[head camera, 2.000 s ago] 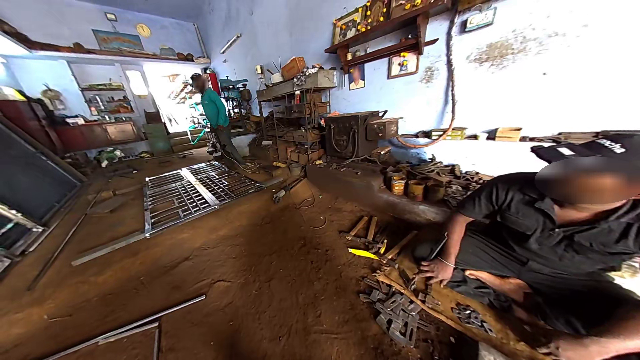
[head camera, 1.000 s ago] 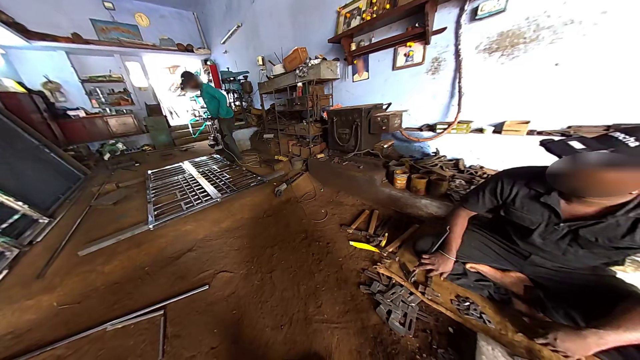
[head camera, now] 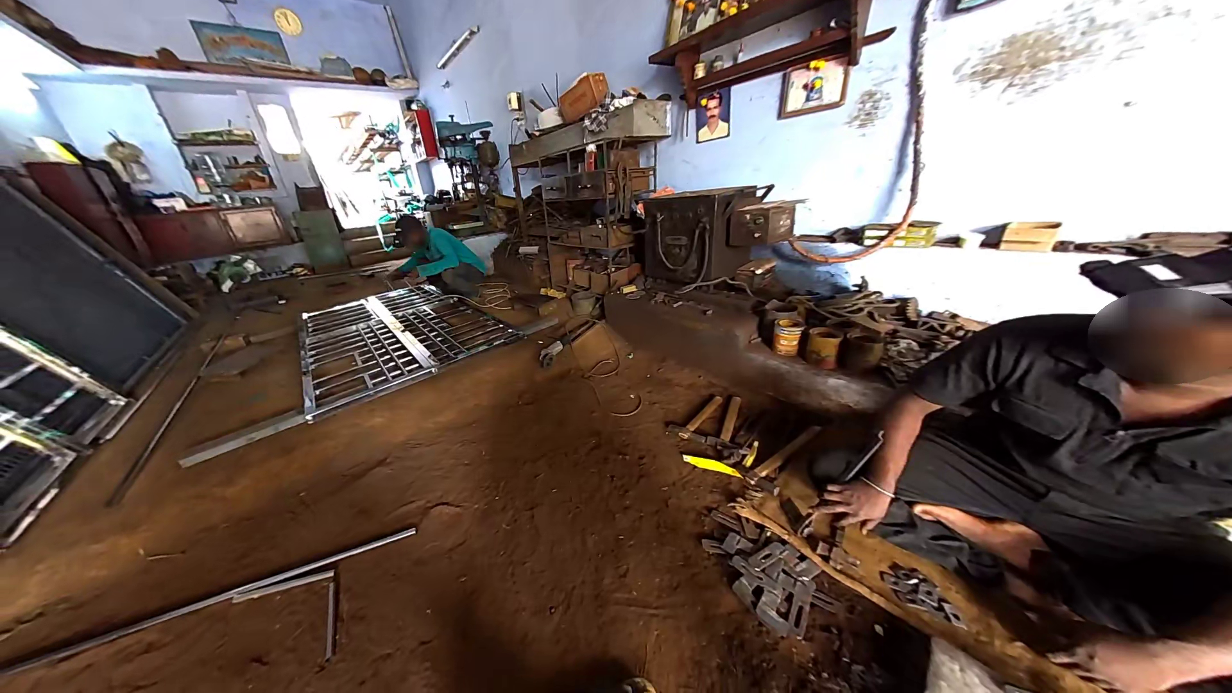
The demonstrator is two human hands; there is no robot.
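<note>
Neither my left hand nor my right hand is in view. At the right a seated person in black clothes (head camera: 1039,385) rests one hand (head camera: 855,502) by a worn wooden board (head camera: 866,577); the other hand lies near the lower right edge. Small dark metal pieces (head camera: 919,592) lie on the board. Beside it on the dirt floor is a pile of flat metal links (head camera: 775,577). Hammers with wooden handles (head camera: 729,419) and a bright yellow strip (head camera: 712,465) lie just beyond the pile.
A metal grille gate (head camera: 399,337) lies flat on the floor, with a person in a green shirt (head camera: 448,252) crouching behind it. Metal bars (head camera: 289,568) lie at lower left. Rusty tins (head camera: 787,337), a metal cabinet (head camera: 698,231) and a cluttered rack (head camera: 587,183) line the wall.
The person in green, who stood and then leaned by the gate in the earlier frames, is now crouched low at its far edge. The seated person in black has hardly moved.
</note>
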